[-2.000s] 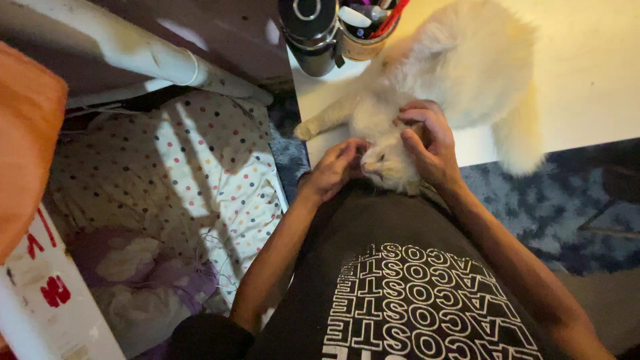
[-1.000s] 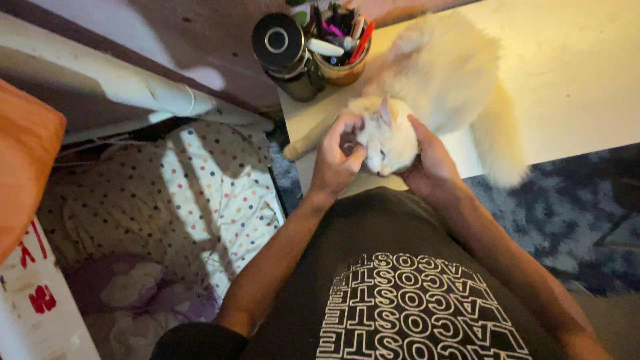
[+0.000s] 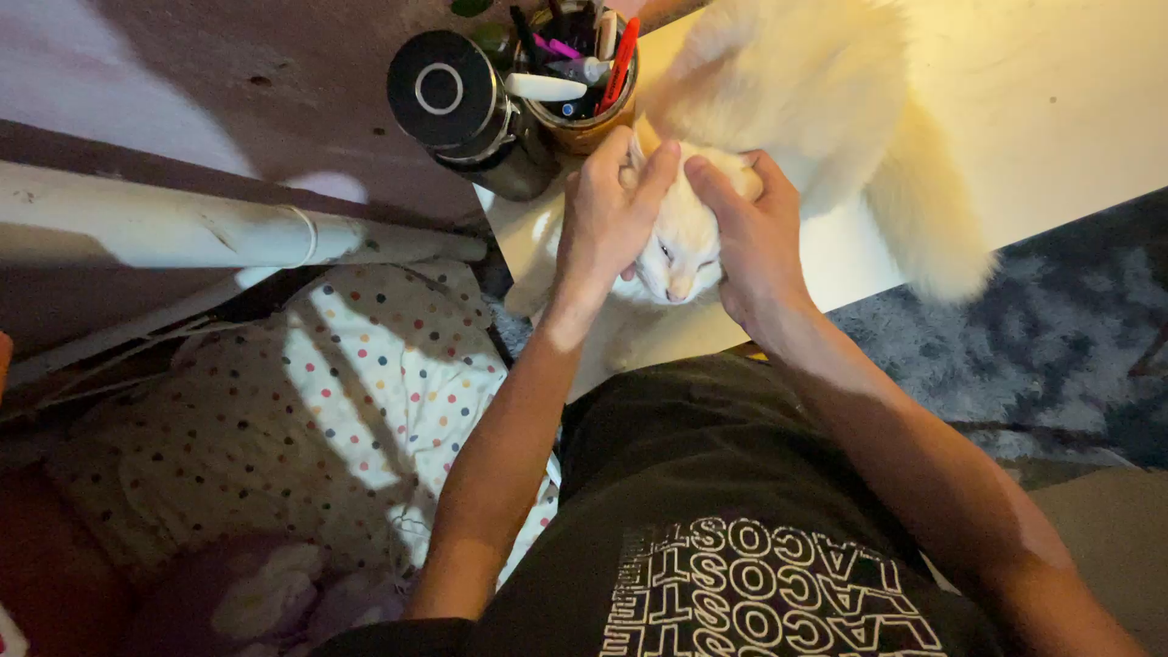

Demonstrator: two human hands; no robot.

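Observation:
A cream-white cat [image 3: 794,100] lies on a white tabletop [image 3: 1058,119], its head [image 3: 680,246] over the near edge side and its eyes narrowed. My left hand [image 3: 607,214] cups the left side of the head, thumb on top beside an ear. On the other side my right hand [image 3: 757,233] rests against the cheek, its thumb on the crown and its fingers curled behind the other ear. Both hands touch the fur, and some fingertips are hidden behind the head. The fluffy tail [image 3: 940,210] hangs over the table's edge.
Close to my left hand stand a jar of pens and markers [image 3: 584,132] and a dark lidded canister [image 3: 456,100]. A white pipe [image 3: 182,224] runs along the wall at left, above polka-dot bedding [image 3: 365,383]. A blue-grey patterned rug [image 3: 1022,338] lies beyond the table.
The cat's head has turned from sideways to face towards me. My hands have moved from its cheeks up onto the sides and top of its head. The view has come closer.

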